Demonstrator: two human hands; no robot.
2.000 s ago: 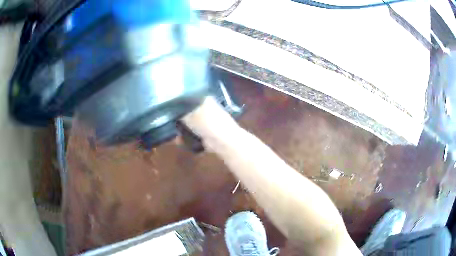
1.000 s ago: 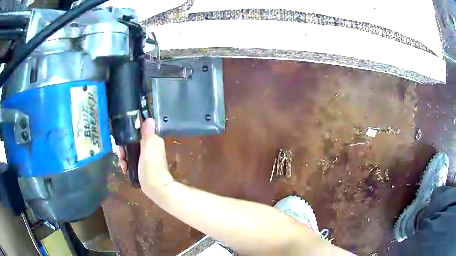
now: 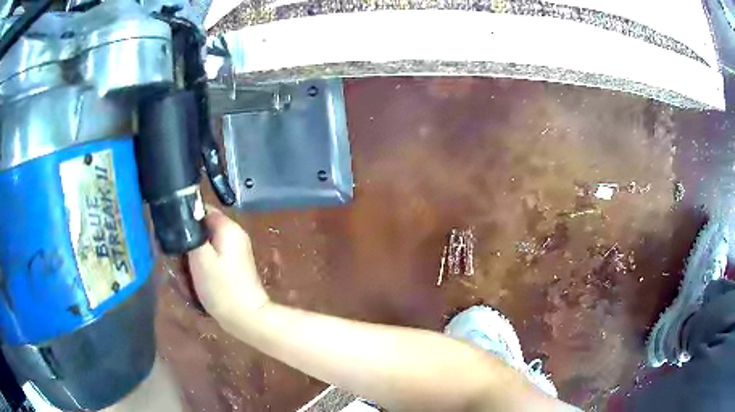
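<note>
The straight knife cutting machine [image 3: 76, 233], with its blue motor body and "Blue Streak II" label, fills the left side. My right hand [image 3: 224, 261] is closed around its dark handle; most fingers are hidden. The grey base plate [image 3: 286, 149] lies on the board, its far edge against the front edge of the fabric lay [image 3: 483, 68]. The lay shows speckled plies under white paper [image 3: 387, 42]. A piece of my left forearm shows below the motor; my left hand is hidden.
The reddish-brown board [image 3: 395, 177] carries thread waste [image 3: 458, 253] and a small paper scrap [image 3: 604, 191]. My white shoes stand at the bottom [image 3: 487, 330] and right [image 3: 693, 282]. A stack's corner [image 3: 326, 400] shows at the bottom edge. A black cable [image 3: 24, 24] is at the top left.
The machine swung from a blurred, tilted position to the left, showing its label and base plate. Over the last second, machine, plate and right hand shifted slightly left in view; the left forearm appeared below the motor.
</note>
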